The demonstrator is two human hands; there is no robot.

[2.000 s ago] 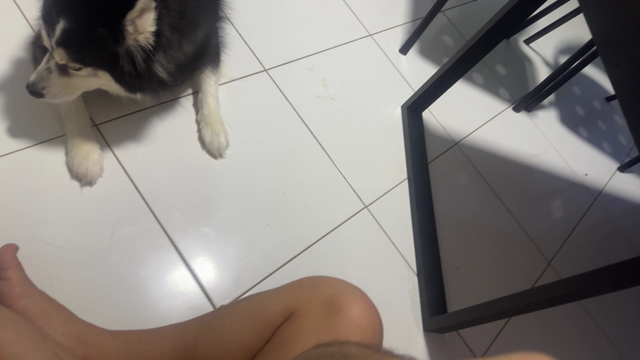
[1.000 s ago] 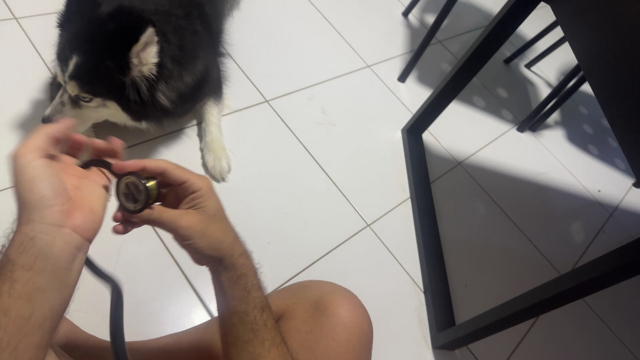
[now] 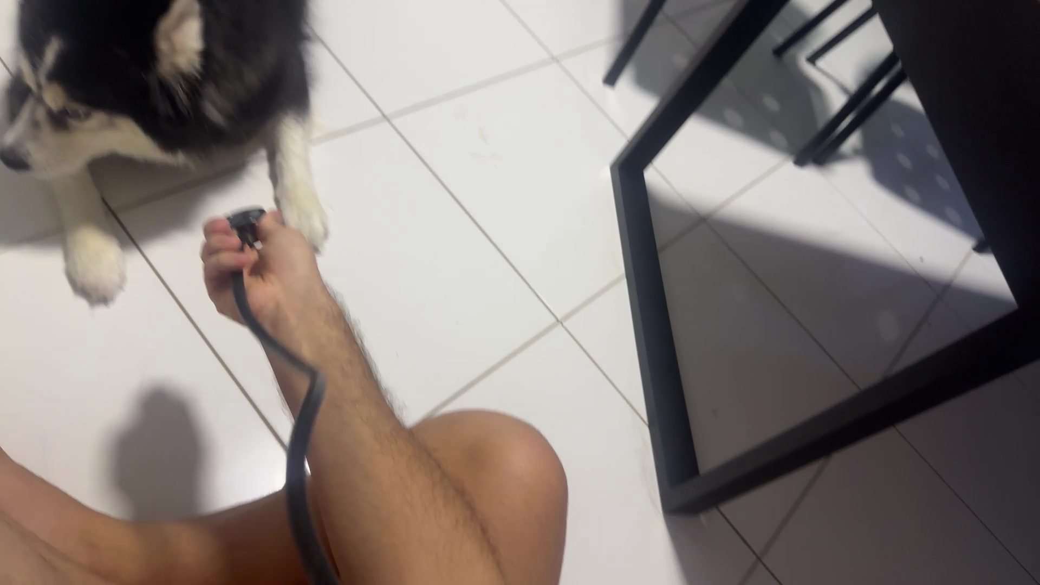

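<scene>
My right hand [image 3: 264, 268] is palm up, fingers curled around a small dark fitting [image 3: 246, 221] at the end of a black cord or strap [image 3: 302, 439]. What the fitting is cannot be told. The cord runs down across my right wrist and beside my forearm, out of view at the bottom. My left hand is not in view. A black and white dog [image 3: 219, 89] lies on the floor at the upper left, head turned left. One of its front paws [image 3: 301, 215] is just behind my right hand, the other [image 3: 96, 264] further left.
White floor tiles [image 3: 479, 244] lie under everything. At the right stands a black frame-shaped table leg [image 3: 662, 325], with thin black chair legs [image 3: 845, 114] beyond it. My bent bare knee [image 3: 504, 463] is at the bottom centre.
Two seconds ago neither hand was in view. One second ago both were raised near the dog, my right hand holding a round fitting; my left hand has since left the view.
</scene>
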